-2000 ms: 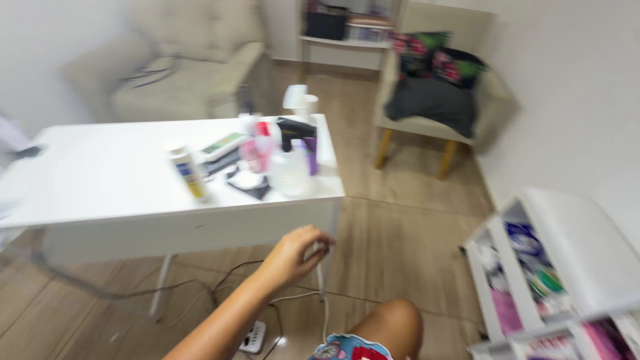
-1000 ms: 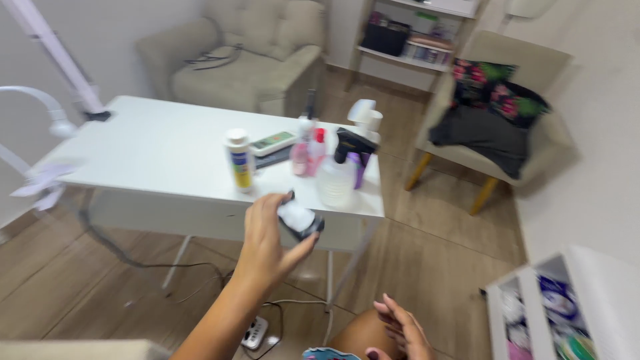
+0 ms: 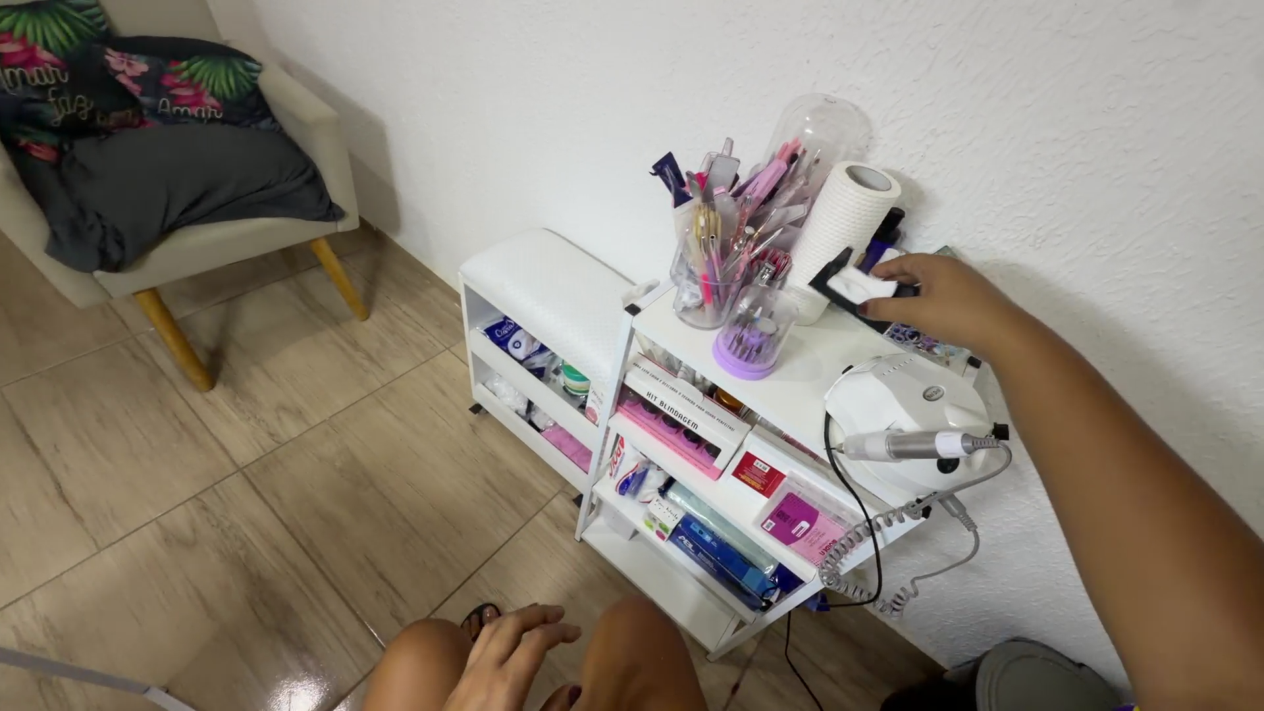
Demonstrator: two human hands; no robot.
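Observation:
My right hand (image 3: 899,291) reaches in from the right and grips a small black item with a white part (image 3: 857,283), which I cannot identify exactly. It is over the top of a white cart (image 3: 657,321), beside a white paper roll (image 3: 839,237). Close by stand a clear cup (image 3: 703,296) of brushes and tools and a clear container with a purple base (image 3: 748,360). A white electric nail drill machine (image 3: 913,410) with its handpiece (image 3: 904,446) sits below my right forearm. My left hand (image 3: 513,647) is over my lap, empty, fingers slightly apart.
Boxes (image 3: 681,415) and packets fill the cart's lower shelves. Coiled and black cables (image 3: 879,543) hang at its right side. A padded white shelf unit (image 3: 543,276) adjoins it on the left. An armchair (image 3: 306,138) with cushions stands at upper left; a dark bin (image 3: 1042,681) is at lower right.
The view has swung far right, from the white table to the cart. One second ago my left hand held a small black-and-white item; now my right hand holds such an item and my left is empty.

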